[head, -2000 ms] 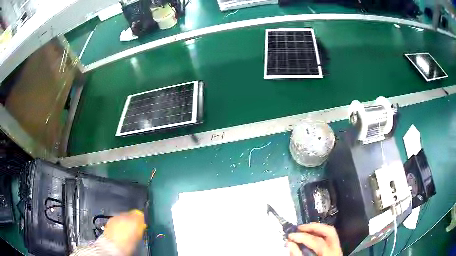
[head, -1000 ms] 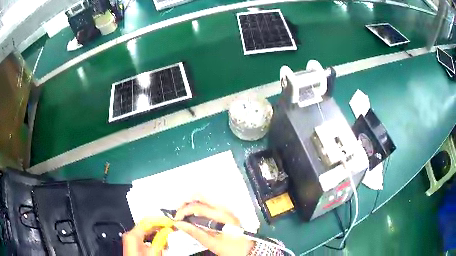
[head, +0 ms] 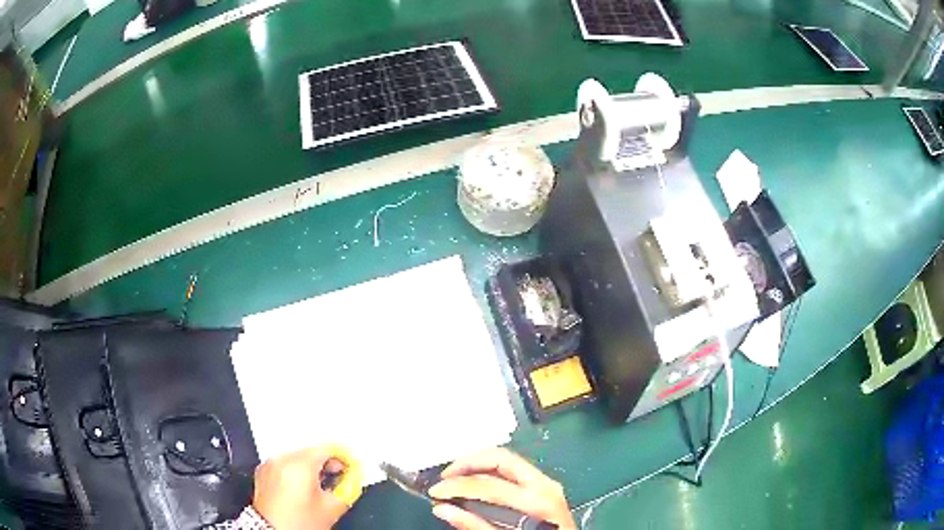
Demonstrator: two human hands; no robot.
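Note:
My left hand [head: 305, 489], with yellow finger cots, is at the lower edge of the white sheets [head: 362, 362]. Its fingers are bent around a small dark piece, perhaps a lead wire; details are blurred. My right hand [head: 505, 491] holds the dark soldering iron [head: 481, 507] like a pen. The iron's tip points left towards my left fingers, a short gap away. Both hands are partly cut off by the bottom edge. Black panel backs [head: 171, 388] with looped cables overlap at the left.
Iron stand [head: 528, 391] with orange sponge [head: 560, 383], dark soldering station [head: 600, 300] with solder spool [head: 640, 129], and speckled round tub [head: 506, 188] are right of the sheets. A small black open box [head: 776, 259] is farther right. Solar panels [head: 393, 93] lie on the conveyor beyond the rail [head: 248, 207].
Over two seconds, my left hand left the black backs and came near the iron. Since one second ago, both hands sit lower and the iron's tip is farther from the left fingers. The view shifted.

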